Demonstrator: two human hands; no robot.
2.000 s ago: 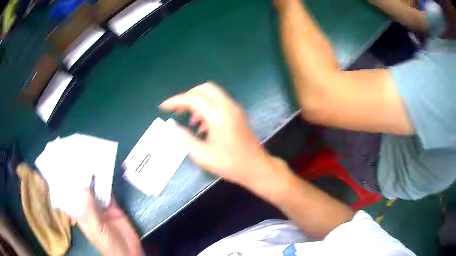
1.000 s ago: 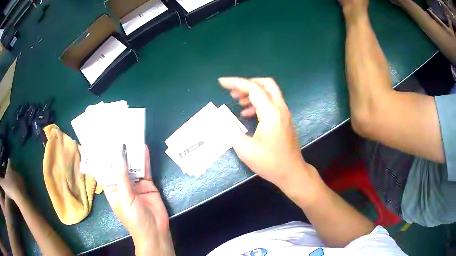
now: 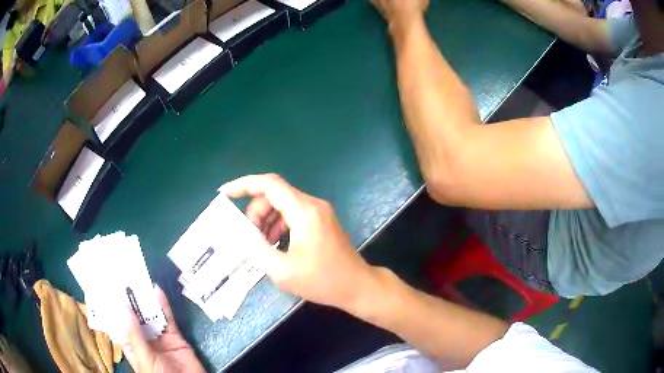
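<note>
My left hand (image 3: pixel 164 346), cut off by the bottom edge, holds a fanned stack of white leaflets (image 3: pixel 109 280), with the thumb over them beside a small black title bar. My right hand (image 3: pixel 298 244) holds a white leaflet (image 3: pixel 211 233) between thumb and fingers, right above a loose pile of white leaflets (image 3: pixel 226 295) near the table edge. The held leaflet overlaps the pile, so part of the pile is hidden.
Open black boxes (image 3: pixel 182 69) with white inserts stand in a curved row on the green table (image 3: pixel 306 124). A yellow-orange cloth (image 3: pixel 69 328) lies at left, a blue holder (image 3: pixel 105 44) behind the boxes. Another person's arm (image 3: pixel 444 131) reaches in at right, above a red stool (image 3: pixel 473 273).
My right hand, raised with its fingers apart a second ago, now grips a leaflet over the pile. The view has shifted, showing more boxes at left.
</note>
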